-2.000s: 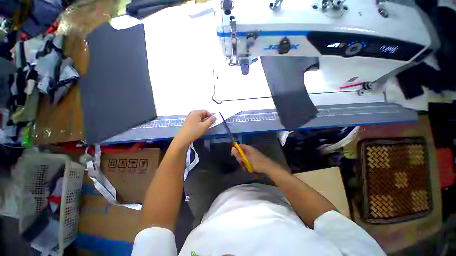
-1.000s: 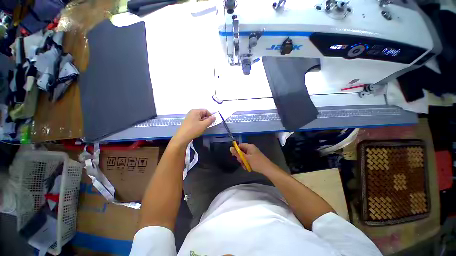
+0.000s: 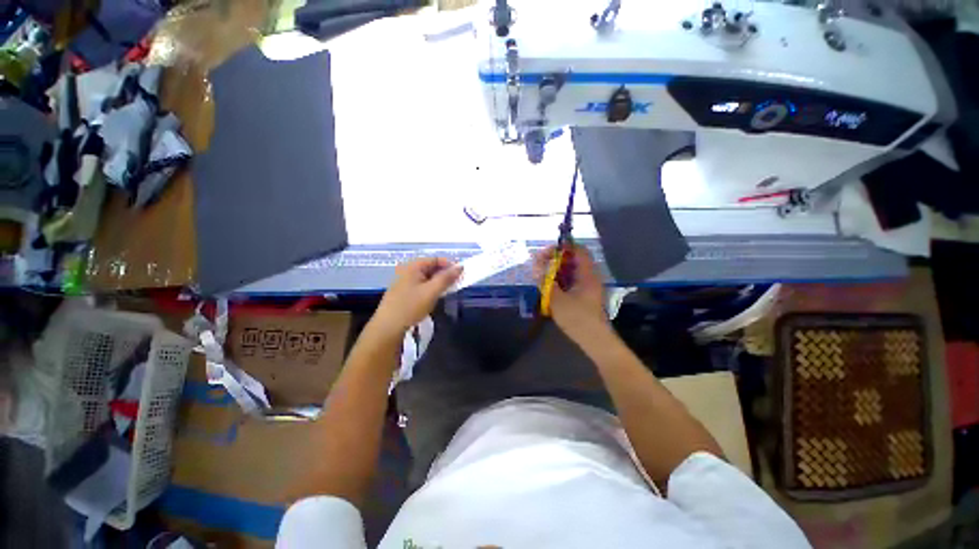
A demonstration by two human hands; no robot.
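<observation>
My left hand (image 3: 422, 292) pinches the end of a white tape (image 3: 492, 264), which points right over the table's front edge. More white tape hangs below that hand. My right hand (image 3: 574, 287) holds scissors (image 3: 552, 281) by the yellow handles, their dark blades pointing up beside the small cut panel. The blades look closed and do not touch the tape. The small dark grey panel (image 3: 628, 198) lies partly under the machine arm. A large dark grey panel (image 3: 271, 172) lies flat at the left of the table.
The white sewing machine (image 3: 709, 102) stands at the back right. A ruler scale runs along the table edge (image 3: 773, 257). A tied heap of pieces (image 3: 123, 129) is at the far left. Below are a plastic basket (image 3: 161, 418), a carton (image 3: 242, 461) and a woven seat (image 3: 856, 402).
The scissors have moved up and right, away from the tape, with their blades now pointing up. My left hand has shifted slightly down, and more of the tape end shows.
</observation>
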